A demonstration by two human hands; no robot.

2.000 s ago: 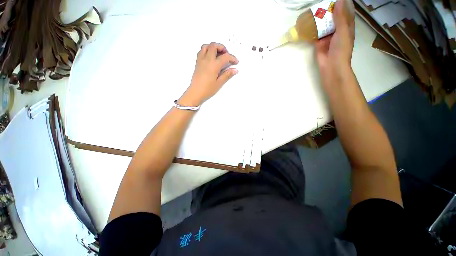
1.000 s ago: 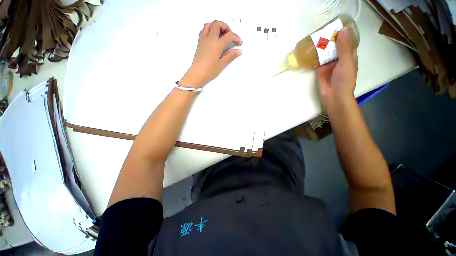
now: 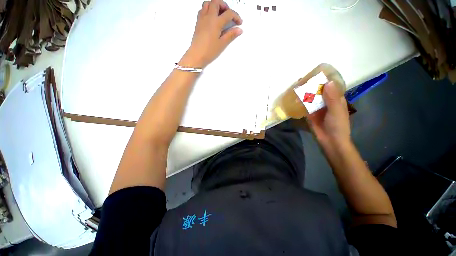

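Note:
A large white panel (image 3: 125,65), back side up, lies on the table with a brown edge along its near side and a stepped corner near my lap. My left hand (image 3: 218,22) rests on the panel's upper part with fingers curled; whether anything is between them cannot be told. My right hand (image 3: 330,112) holds the glue bottle (image 3: 312,95), with amber liquid and a white label with a red mark. The bottle is tilted, its nozzle pointing down and left near the stepped corner. The nozzle tip is blurred against the white.
Stacked white panels (image 3: 32,160) with brown edges lie at the left. Brown leather strips (image 3: 30,30) are bunched at the far left, and more brown pieces (image 3: 425,35) lie at the far right. Small brown squares (image 3: 266,8) show at the top. A blue basket (image 3: 367,89) is below the table edge.
My right hand has brought the bottle from the upper right down toward the near stepped corner. The view has shifted, so the panel and my left hand appear higher.

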